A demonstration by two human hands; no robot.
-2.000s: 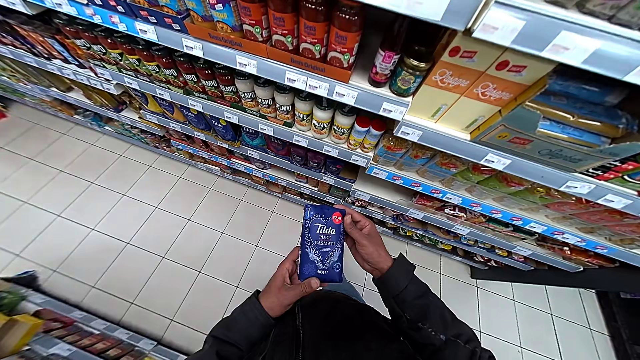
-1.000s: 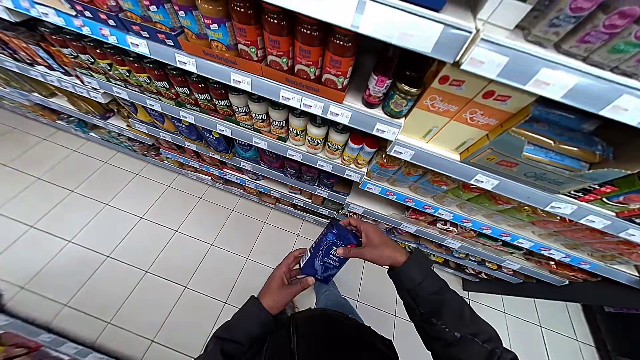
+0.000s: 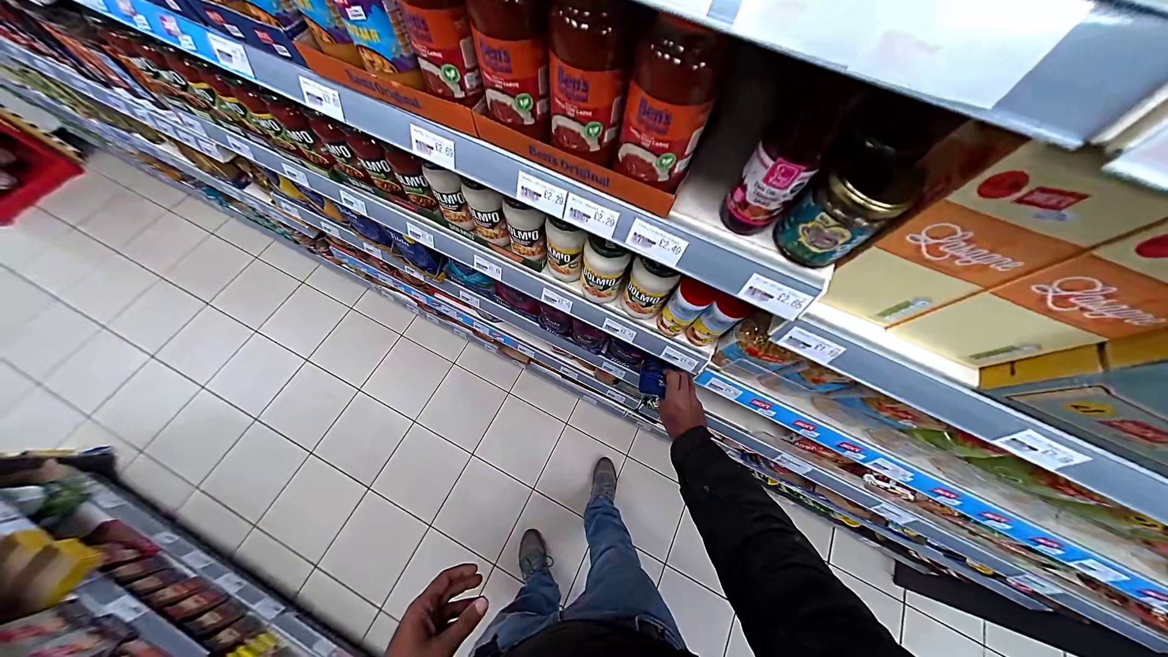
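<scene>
My right hand [image 3: 681, 404] reaches out to a lower shelf with its fingers closed on a small dark blue packet of basmati rice [image 3: 652, 378]. The packet is at the shelf's front edge, just below the end of a row of white-capped sauce jars [image 3: 603, 270]; its far part is hidden among the shelf goods. My left hand [image 3: 444, 613] hangs low over the tiled floor near my left leg, empty, with fingers apart and slightly curled.
Shelf edges with price labels [image 3: 654, 240] run diagonally above and beside my right arm. Red-brown sauce jars [image 3: 663, 109] and lasagne boxes [image 3: 967, 255] stand on the upper shelf. Another display unit [image 3: 196, 584] is at lower left, a red container [image 3: 32, 169] at far left.
Both hands held the blue packet in front of me before. My left hand has let go and dropped back to the lower left; my right hand has carried the packet to the shelf. The view has shifted.
</scene>
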